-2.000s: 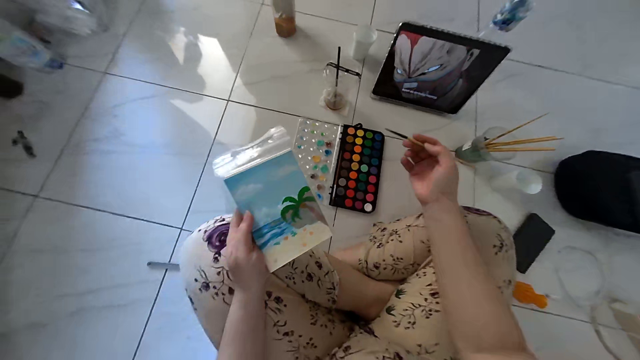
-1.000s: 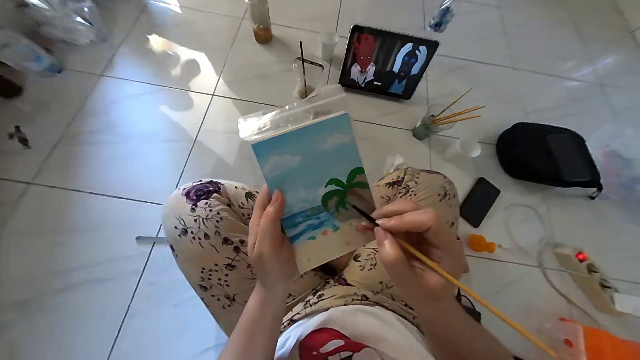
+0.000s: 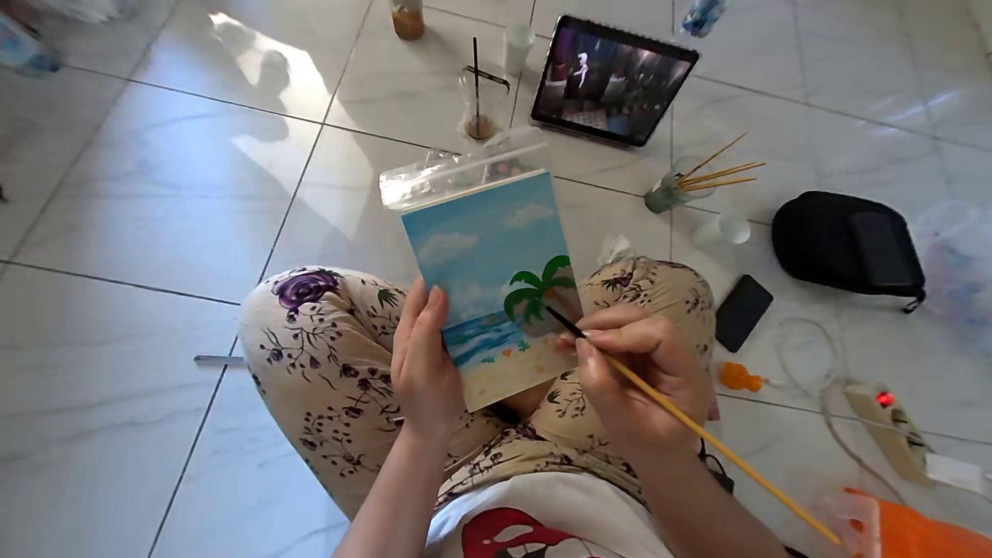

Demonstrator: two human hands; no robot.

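Note:
A small painting of a beach (image 3: 488,271) with sky, sea, sand and a green palm tree is tilted above my lap. My left hand (image 3: 425,360) grips its lower left edge. Clear plastic (image 3: 465,177) sticks out beyond the painting's top edge. My right hand (image 3: 639,372) holds a long paintbrush (image 3: 697,430) with a yellow-orange handle near its dark front end. The brush tip is over the palm, by its trunk and lower leaves; whether it touches the surface is hard to tell. The paint palette is not visible.
Beyond my knees stand a tablet (image 3: 614,81), a cup with a straw (image 3: 480,116), and a jar of brushes (image 3: 668,192). To the right lie a white cup (image 3: 728,229), a black case (image 3: 846,244), a phone (image 3: 744,313), an orange object (image 3: 740,377) and a power strip (image 3: 887,434).
My right hand, at first beside the palette with a brush, has moved to the painting. The painting has come closer over my lap and stands more upright. The view has shifted a little.

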